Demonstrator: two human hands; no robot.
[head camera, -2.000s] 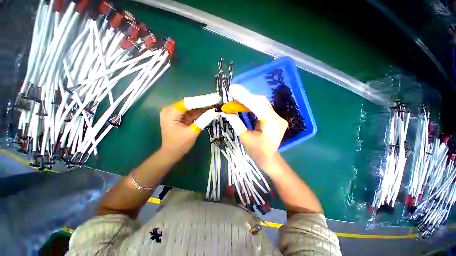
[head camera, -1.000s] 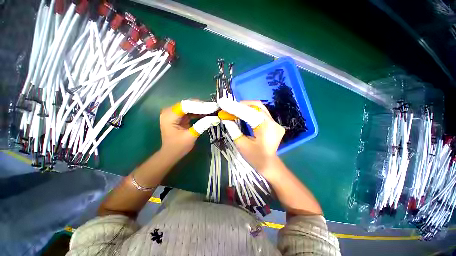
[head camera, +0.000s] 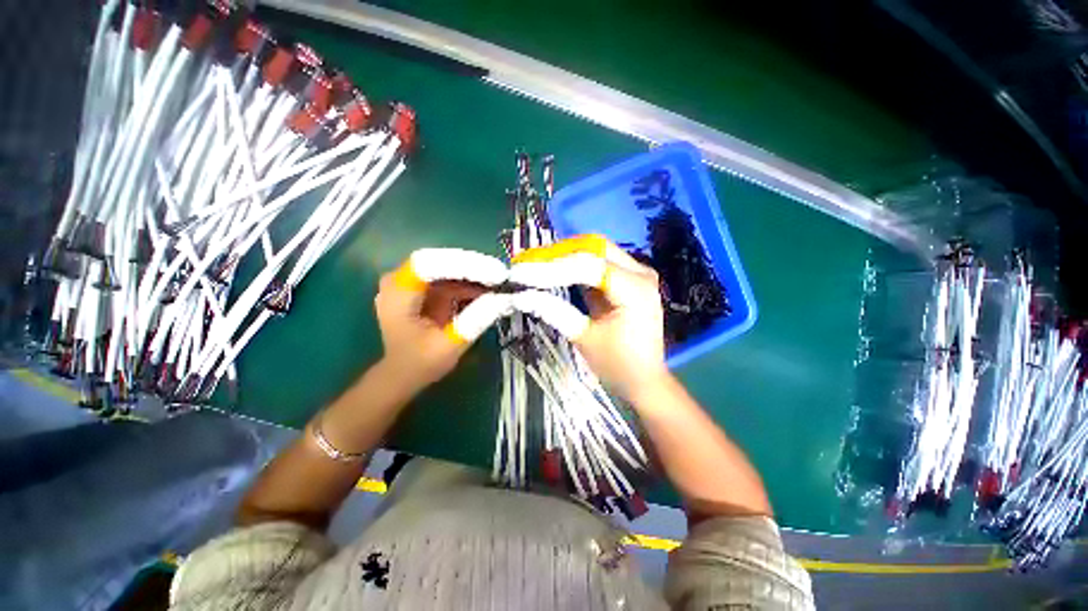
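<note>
A bunch of wire harnesses (head camera: 578, 412) lies in front of me, white sleeves toward me, dark ends pointing away beyond my hands. My left hand (head camera: 420, 313) and my right hand (head camera: 611, 313), with white and yellow coverings on thumbs and fingers, meet over the dark ends. The fingertips of both hands pinch a harness end between them; the fingers hide most of it, and any small clip there cannot be made out. The blue parts bin (head camera: 742, 277) with black clips (head camera: 684, 257) stands just right of my right hand.
A large pile of white harnesses (head camera: 227, 191) with red connectors lies at the left. More bundles (head camera: 951, 382) lie on clear plastic (head camera: 861, 394) at the right. A metal rail (head camera: 597, 105) runs along the far side of the green surface (head camera: 787, 418).
Both hands stay together over the harness ends. The right fingers have turned and straightened, now meeting the left fingertips more level. The hands have shifted slightly to the left.
</note>
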